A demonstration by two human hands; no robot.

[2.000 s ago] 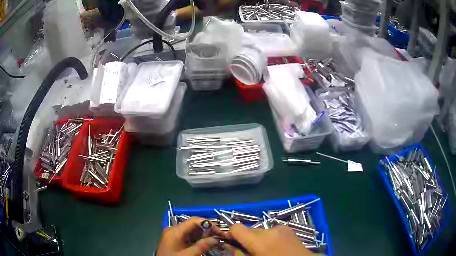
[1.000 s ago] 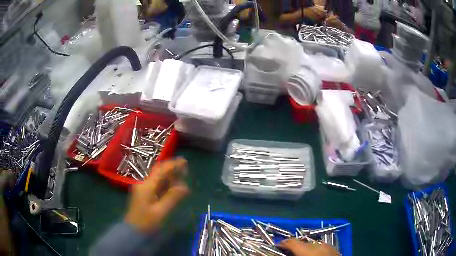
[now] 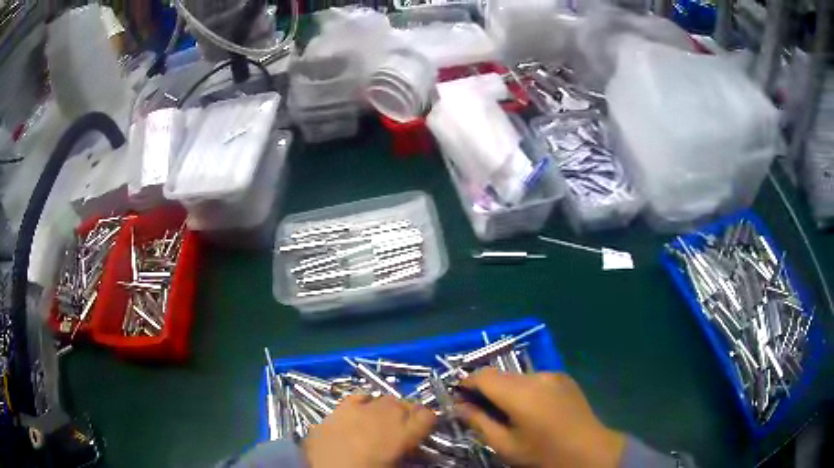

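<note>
The near blue bin holds a jumble of silver metal shafts. My left hand is over the front of the bin, fingers curled down among the shafts; whether it grips one is hidden. My right hand is over the bin's right part, close to my left hand. It holds a dark pen-like tool between thumb and fingers. Some shafts lie at its fingertips.
A clear box with rows of shafts stands behind the bin. Two red bins are at left, beside stacked lidded boxes. A single shaft and a white-tagged rod lie right. Another blue bin is far right.
My left hand has moved from near the red bins back to the near blue bin. My right hand now shows more fully, with the dark tool visible. The camera view has shifted.
</note>
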